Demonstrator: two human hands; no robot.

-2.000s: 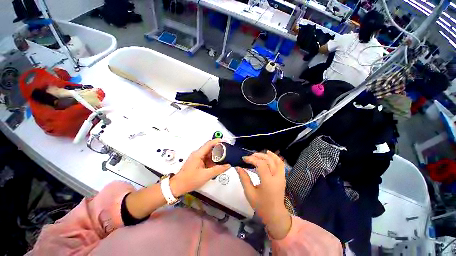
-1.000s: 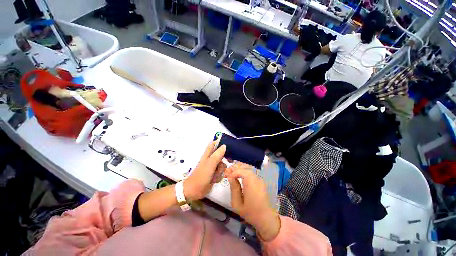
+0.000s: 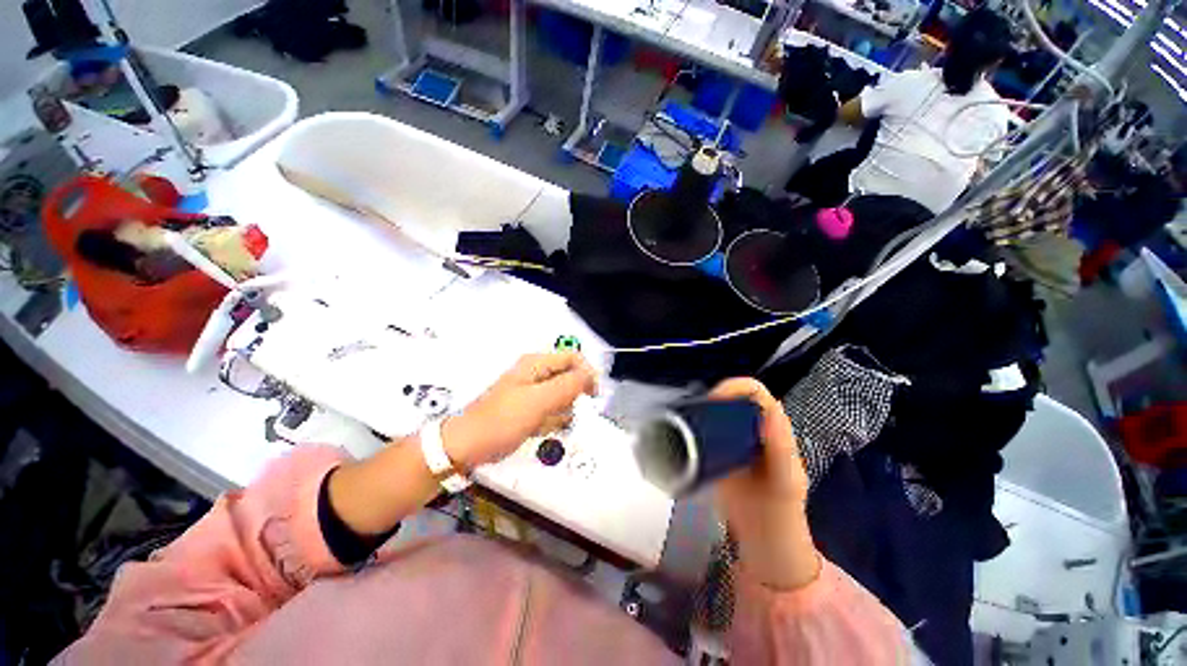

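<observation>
My right hand [image 3: 771,488] holds a large dark navy thread cone [image 3: 729,436] right of the machine head, with its pale hollow end facing left. The cone is slightly blurred. My left hand [image 3: 527,410] is over the white sewing machine head [image 3: 371,358], its thumb and fingers pinched together. No thread can be made out between them. A small green-topped spool [image 3: 568,344] stands just behind my left hand. A small dark round top [image 3: 551,452] shows on the machine head below this hand.
A red-orange bag [image 3: 143,306] with cream and dark bundles lies at left. Behind the machine are black cloth [image 3: 651,306] and a stand with a pink-topped cone [image 3: 834,223]. Checked fabric [image 3: 840,410] and dark garments lie at right. A person in white [image 3: 924,137] sits beyond.
Both hands were at the cone, then close together in front of it. Now they are apart: my right hand has moved right with the cone, and my left is over the machine head.
</observation>
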